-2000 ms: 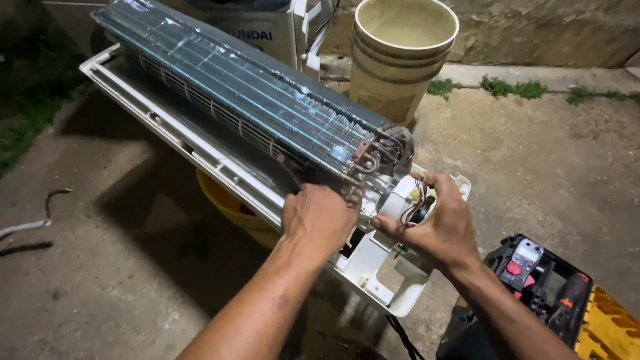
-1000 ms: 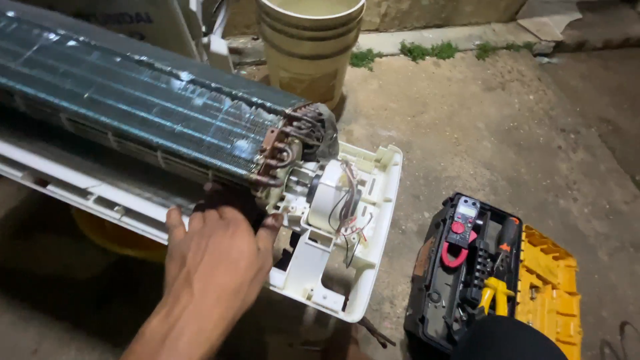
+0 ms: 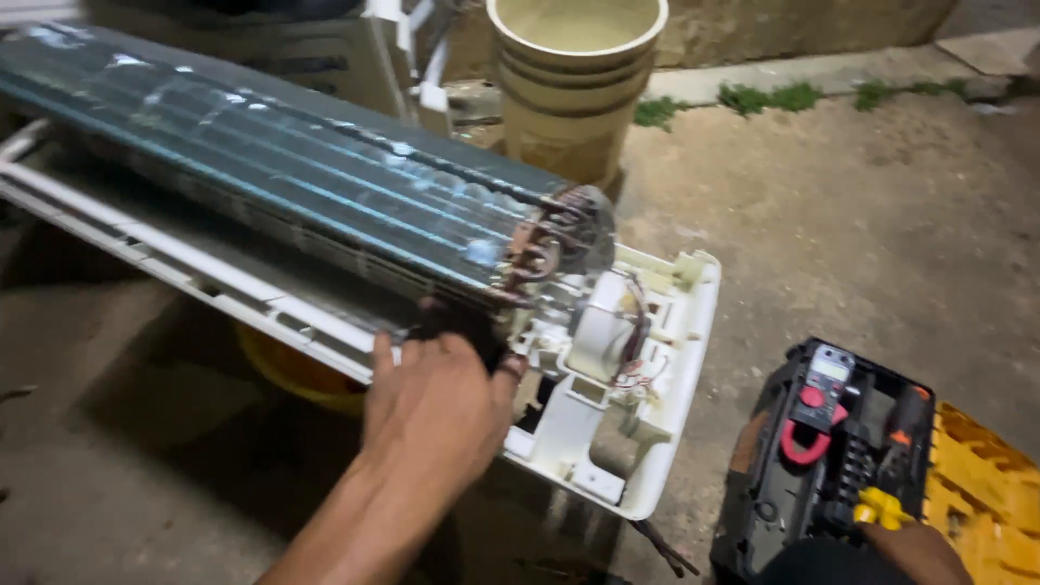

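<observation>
An air conditioner's indoor unit lies tilted across the view, its finned evaporator coil (image 3: 325, 171) on the white plastic chassis (image 3: 682, 357). My left hand (image 3: 439, 398) grips the chassis edge beside the coil's end, its fingertips over the dark air outlet. Right of it sit copper pipe bends (image 3: 536, 252) and the white fan motor (image 3: 601, 329) with loose wires. At the lower right my right hand (image 3: 918, 552), partly hidden by a dark rounded shape, is at a yellow-handled tool (image 3: 881, 508) in the black toolbox (image 3: 780, 366). Whether its fingers close on the tool is unclear.
A red and grey clamp meter (image 3: 821, 390) lies in the toolbox, whose yellow lid (image 3: 983, 487) is folded out to the right. A beige bucket (image 3: 569, 89) stands behind the coil. Beneath the unit is a yellow tub (image 3: 301, 374). A wall runs along the back.
My right hand was at the fan motor two seconds ago and is now at the toolbox. My left hand stays at the chassis edge. The view has shifted.
</observation>
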